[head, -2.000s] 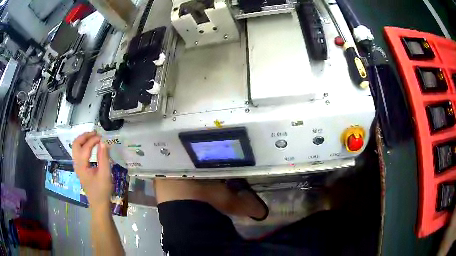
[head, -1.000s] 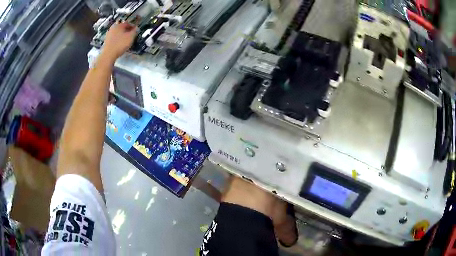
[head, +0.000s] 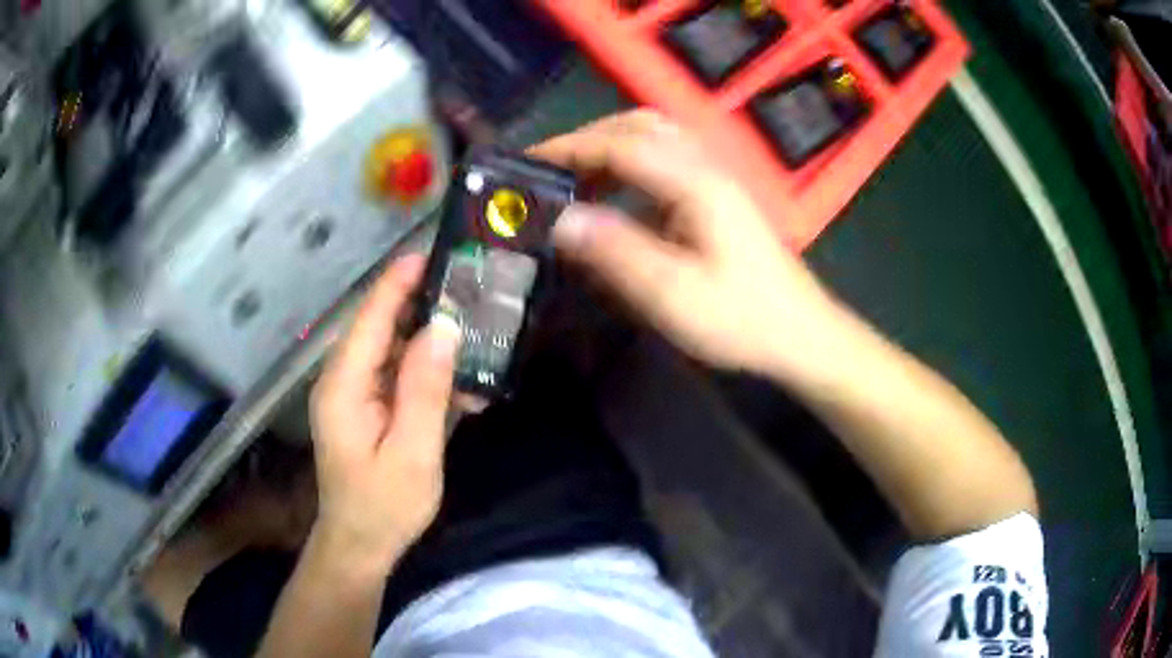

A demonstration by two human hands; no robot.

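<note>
A black palm-sized electronic unit (head: 495, 289) is held up between my two hands, face up, with a round gold part near its upper end and a circuit-patterned area below it. My left hand (head: 383, 431) grips its lower left side, thumb on the face. My right hand (head: 688, 251) is at its upper right edge, with the thumb and fingers around the top corner. The fingers of both hands hide parts of the unit's edges. The picture is somewhat blurred.
The white machine is at left, with a lit touchscreen (head: 154, 418) and a red emergency stop (head: 406, 171) near its corner. A red-orange tray (head: 816, 212) holding several units lies on the green worktop (head: 990, 321) at upper right, beyond my right hand.
The view has swung right, from the neighbouring machine to the worktop side. My left hand, earlier reaching over that machine, now grips the unit. My right hand has come into view, also on it.
</note>
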